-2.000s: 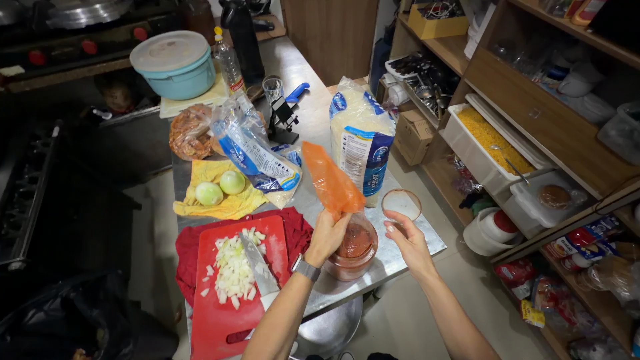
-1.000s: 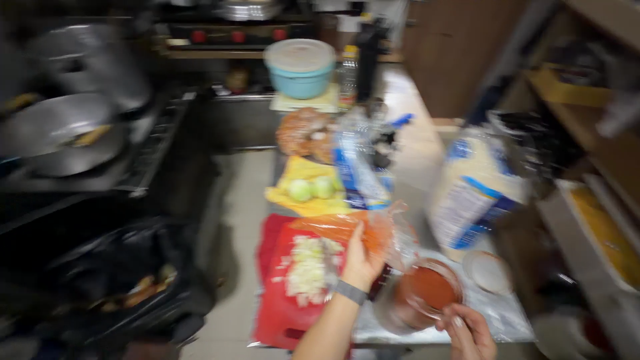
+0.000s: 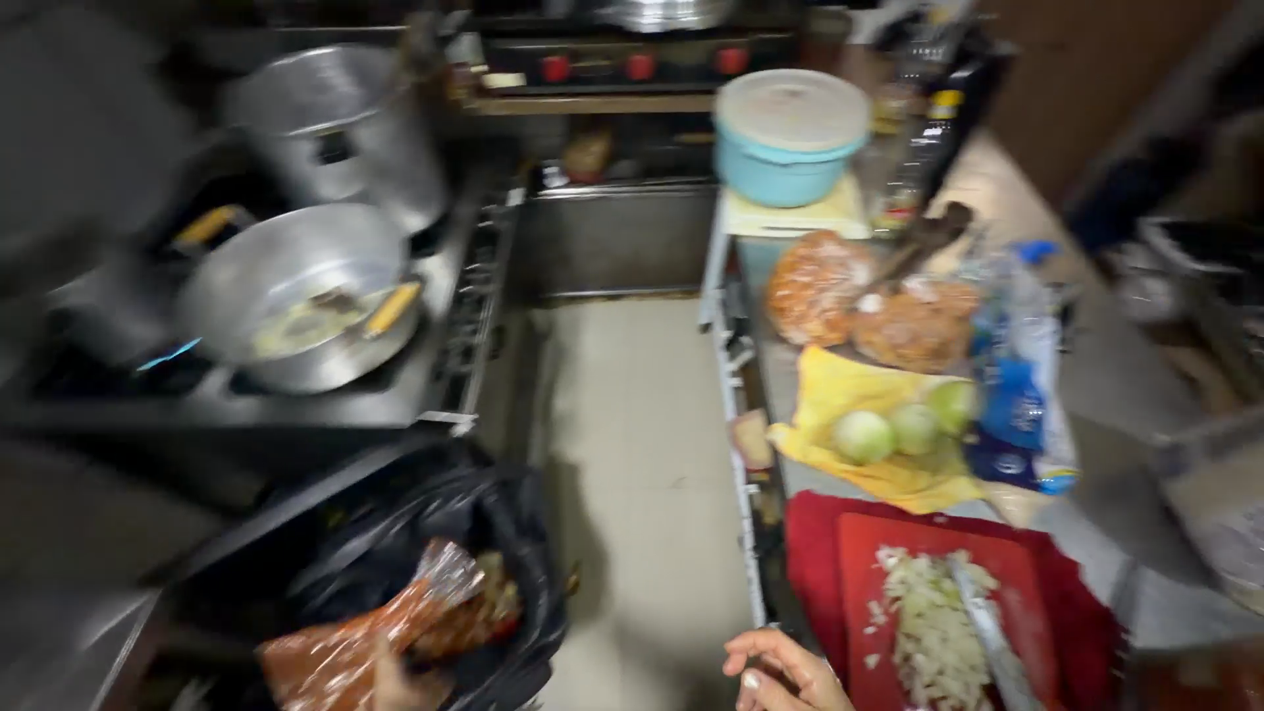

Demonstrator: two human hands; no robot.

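Observation:
My left hand (image 3: 400, 681), blurred at the bottom left, touches an orange-stained clear plastic bag (image 3: 346, 637) over a bin lined with a black bag (image 3: 513, 553); how firmly it grips cannot be told. My right hand (image 3: 785, 671) is at the bottom edge with fingers curled and apart, nothing seen in them. Right of it a red cutting board (image 3: 859, 592) on a red cloth (image 3: 815, 553) bears chopped onion (image 3: 923, 612) and a knife (image 3: 987, 632). Behind the board, several peeled onions (image 3: 864, 436) rest on a yellow cloth (image 3: 820, 395).
A stove at left holds a wide metal pan (image 3: 296, 286) and a tall pot (image 3: 346, 138). Bags of reddish food (image 3: 815, 286), a blue-and-white package (image 3: 1017, 395) and a lidded turquoise tub (image 3: 790, 148) stand on the counter. Floor (image 3: 642, 444) lies between bin and counter.
The view has swung left. My left hand and the orange-stained bag have moved from beside the jar to the bin. My right hand, earlier by the jar, is now left of the cutting board.

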